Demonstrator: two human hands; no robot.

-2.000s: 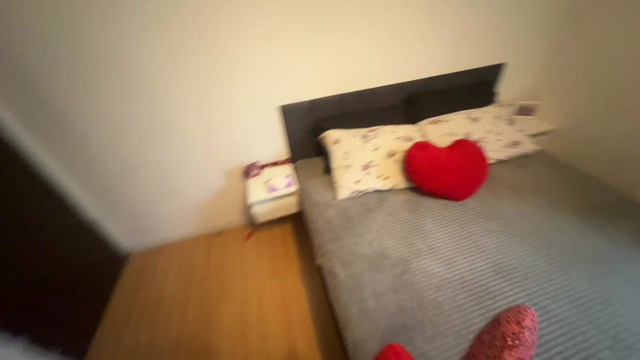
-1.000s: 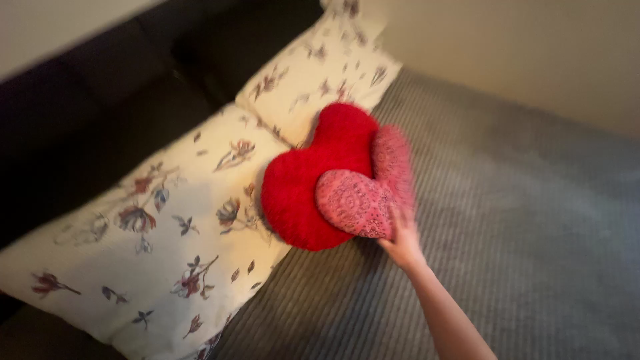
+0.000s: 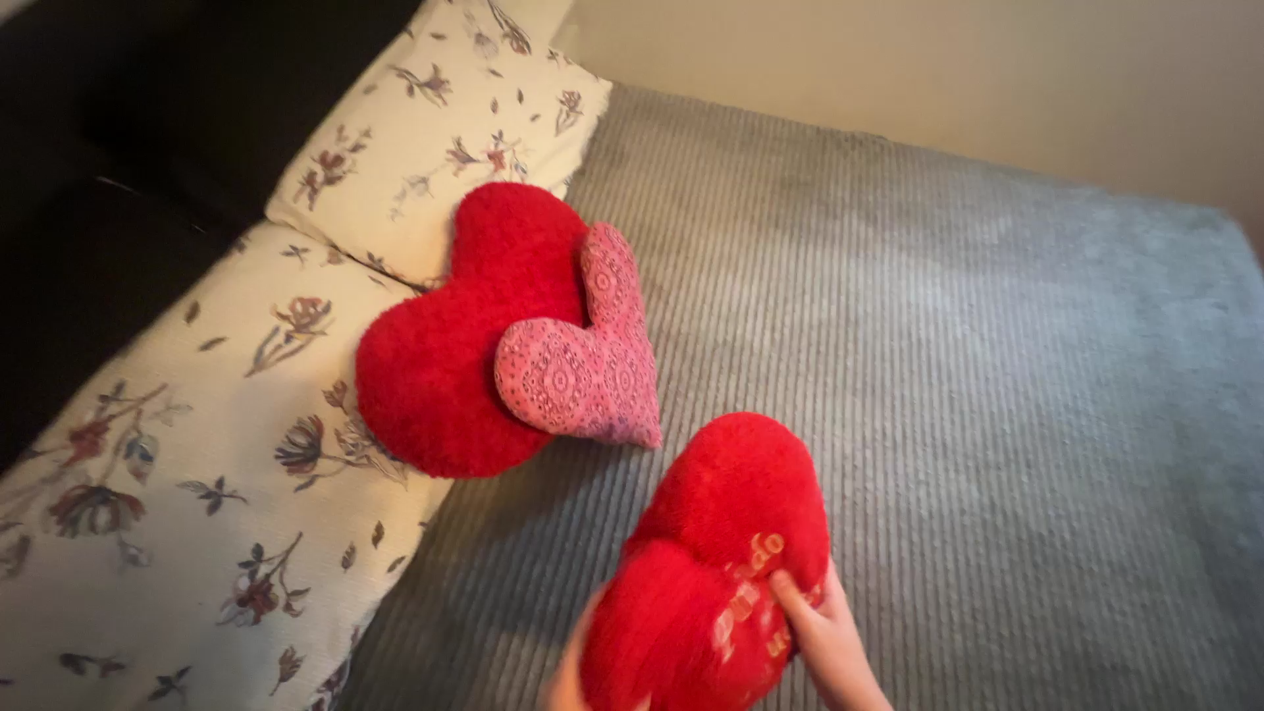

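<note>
Between my two hands is a small red plush heart pillow [image 3: 736,494] with pale lettering, held above the bed. My right hand [image 3: 825,632] grips its right side, the thumb on the front. My left hand [image 3: 573,657] holds the lower left side and is mostly hidden behind the plush. Beyond it, a pink patterned heart pillow [image 3: 592,380] leans on a larger red fuzzy heart pillow [image 3: 444,365], which rests against two cream floral pillows [image 3: 247,474].
A grey ribbed bedspread [image 3: 948,395] covers the bed. The dark headboard [image 3: 128,148] stands behind the floral pillows at the left. A beige wall [image 3: 938,89] runs along the far side.
A hand was on the pink heart a second ago; it has let go, and the pink heart stays against the large red one. Both hands now hold the small red heart. The view is nearer the bed.
</note>
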